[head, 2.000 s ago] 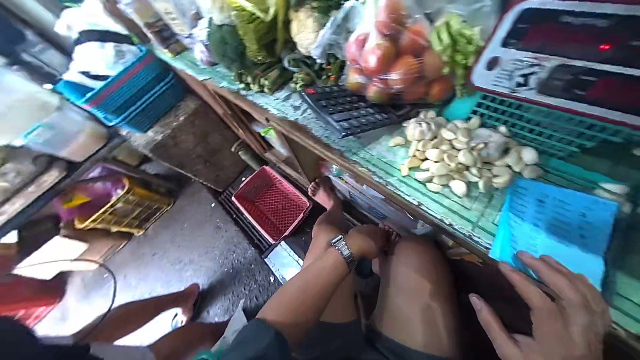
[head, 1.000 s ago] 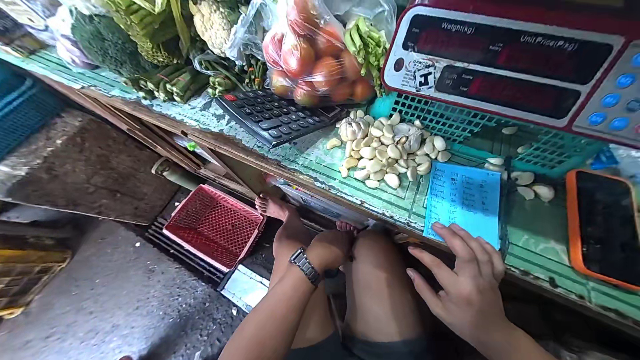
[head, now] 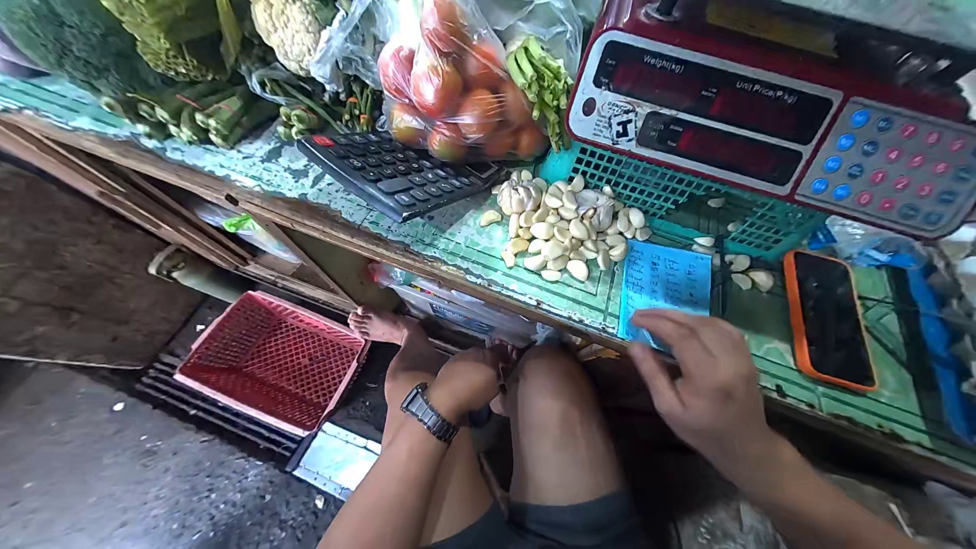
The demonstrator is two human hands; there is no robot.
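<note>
My right hand [head: 705,370] is at the table's edge, fingers slightly bent over the lower end of a blue sheet of paper [head: 665,282] with handwriting; nothing shows between its fingers. My left hand [head: 473,381], with a metal-band watch [head: 429,412] on its wrist, is low between my knees; its fingers are largely hidden, so whether it holds anything is unclear. Peeled garlic cloves [head: 560,236] lie in a pile left of the paper, with a whole garlic bulb [head: 519,195] at the pile's back. A phone in an orange case [head: 831,320] lies right of the paper.
A red digital weighing scale [head: 705,107] stands over a green plastic basket [head: 633,179]. A black calculator [head: 396,171], a plastic bag of tomatoes [head: 461,88], cauliflower [head: 290,30] and green vegetables [head: 198,110] occupy the table's left. A red plastic basket [head: 274,358] rests on floor slats.
The view has shifted right and closer to the table, bringing the phone and scale keypad into sight. My right hand stays by the blue paper, and my left stays low between my knees.
</note>
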